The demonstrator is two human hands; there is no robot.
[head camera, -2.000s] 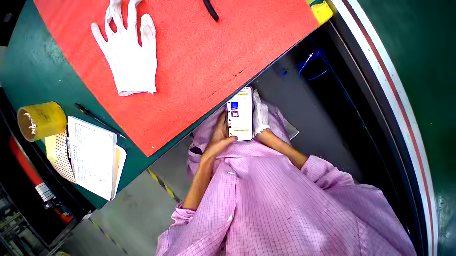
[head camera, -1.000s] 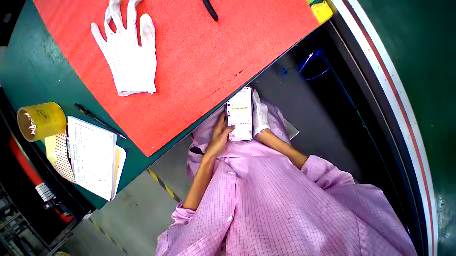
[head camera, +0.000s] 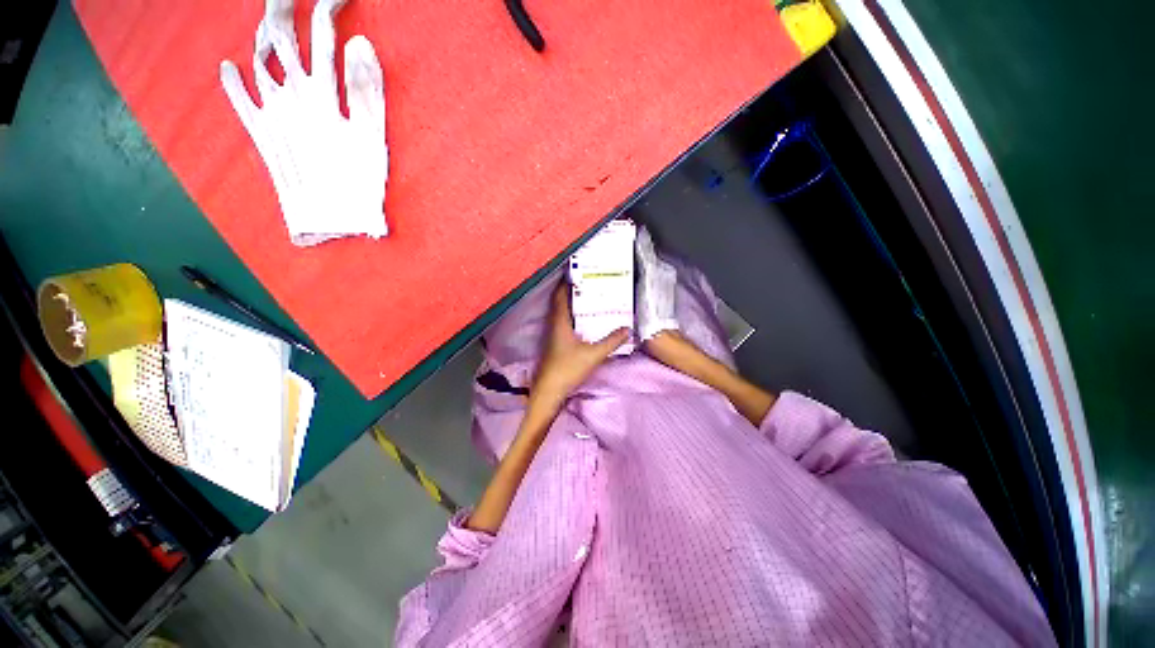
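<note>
A mobile phone (head camera: 603, 289) with a lit white screen is at my lap, just below the bench edge. My bare left hand (head camera: 573, 352) holds it from its left and lower side, with the thumb across the bottom of the screen and the other fingers mostly hidden. My right hand (head camera: 656, 289), in a white glove, lies along the phone's right edge. Its fingers are small and unclear, so I cannot tell whether it grips the phone.
A spare white glove (head camera: 327, 146) and a black curved handle (head camera: 524, 23) lie on the red mat (head camera: 469, 152). A yellow tub (head camera: 101, 313), papers (head camera: 231, 403) and a pen (head camera: 247, 308) are at left. A blue cord (head camera: 792, 162) and a white curved rail (head camera: 1001, 228) are at right.
My left thumb has moved right across the bottom of the phone. The text on the screen has changed. The view has shifted slightly; my right hand looks unchanged.
</note>
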